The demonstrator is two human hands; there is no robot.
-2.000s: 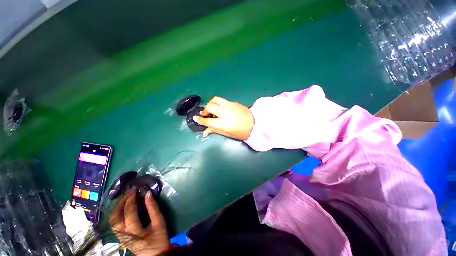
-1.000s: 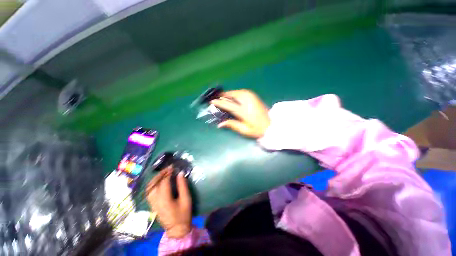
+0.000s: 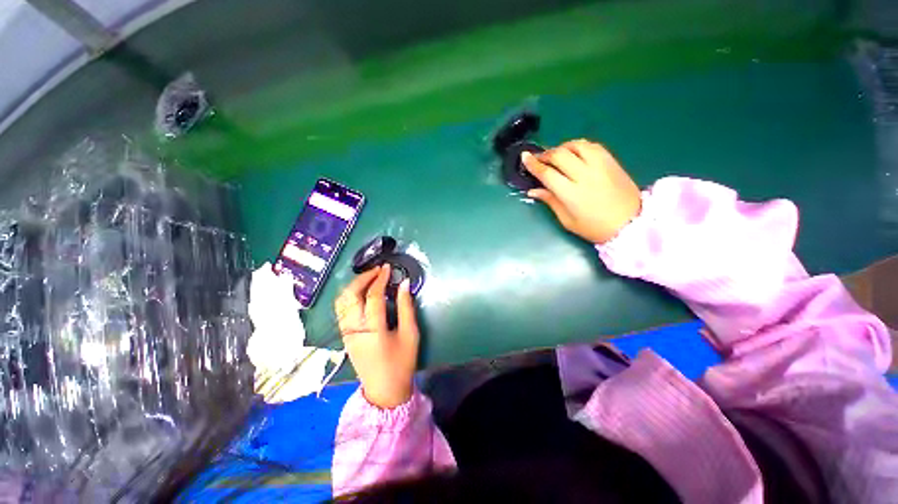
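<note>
Two round black cases, possibly charging cases, lie open on the green mat, each with its lid disc beside its base. My left hand has its fingertips on the base of the near case; its lid lies to the left. My right hand has thumb and fingers on the base of the far case; its lid is up and behind. Clear film lies beside both cases. The fingers hide the middle of each base, and I cannot tell what is inside.
A lit smartphone lies left of my left hand, with a crumpled white cloth or glove below it. Stacked clear trays fill the left side. A film-wrapped black unit sits upper left. A brown carton shows at the right edge.
The view has shifted, so the hands, cases and phone appear further right and higher, and more of the tray stack shows at left. Both hands remain on the same open cases.
</note>
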